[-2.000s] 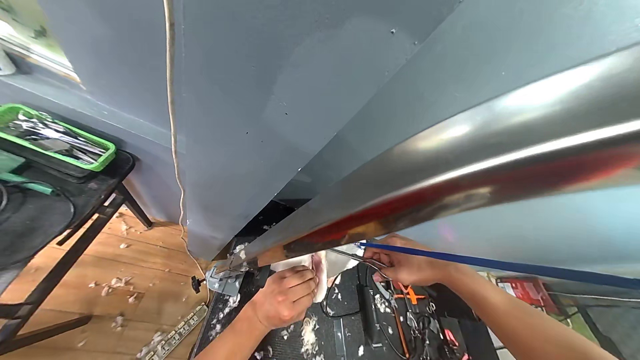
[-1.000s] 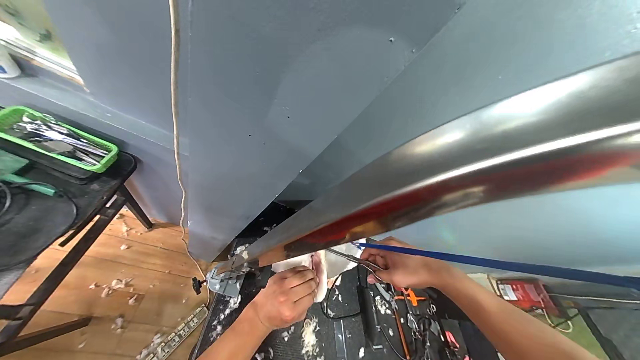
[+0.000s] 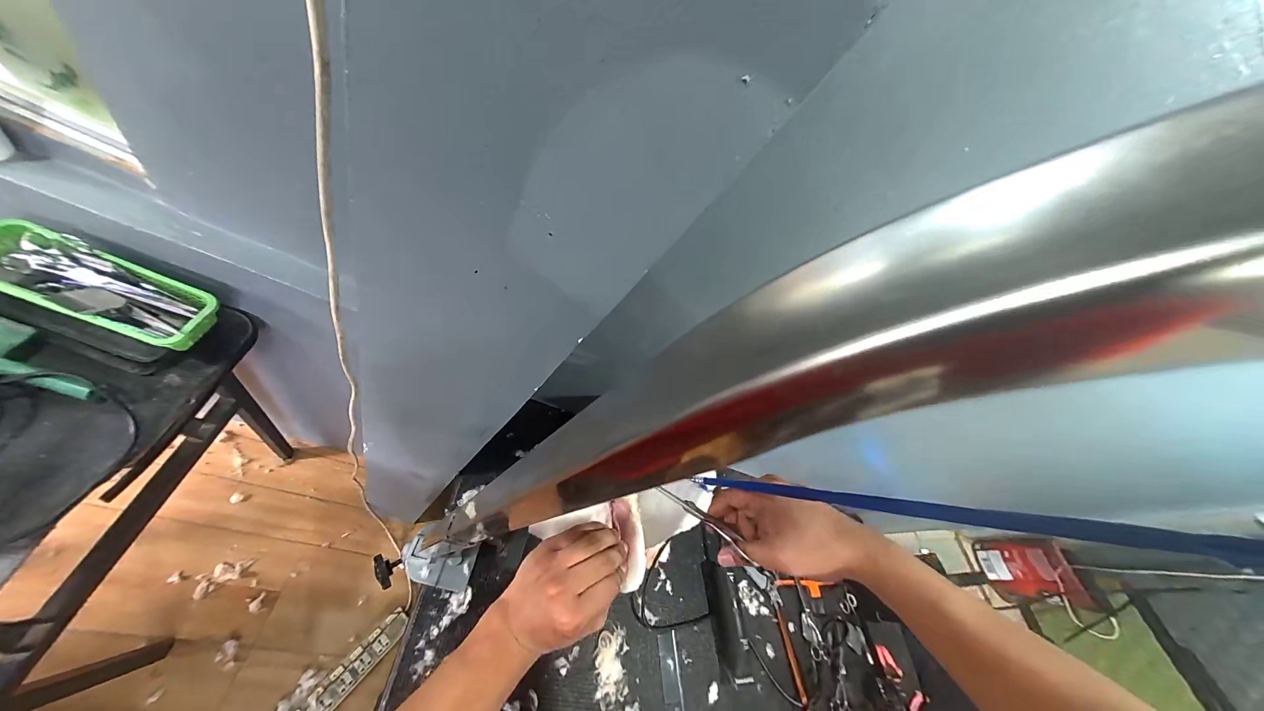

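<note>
My left hand (image 3: 570,591) pinches the edge of a white furry piece (image 3: 633,533) with a pinkish strip along it. My right hand (image 3: 775,528) holds a slender metal tool (image 3: 703,517), perhaps scissors or forceps, whose tip reaches toward the white piece. A shiny curved metal surface (image 3: 889,306) hides the upper part of the work. A blue strap (image 3: 918,506) runs from beside the white piece to the right. Below the hands, hand tools with orange handles (image 3: 789,642) and black cables lie on the dark work surface.
A grey clamp (image 3: 441,565) with a black knob sits at the work surface's left corner. White fluff (image 3: 610,664) is scattered about. A power strip (image 3: 357,664) lies on the wooden floor. At left, a green basket (image 3: 188,331) of metal tools stands on a black table (image 3: 178,395).
</note>
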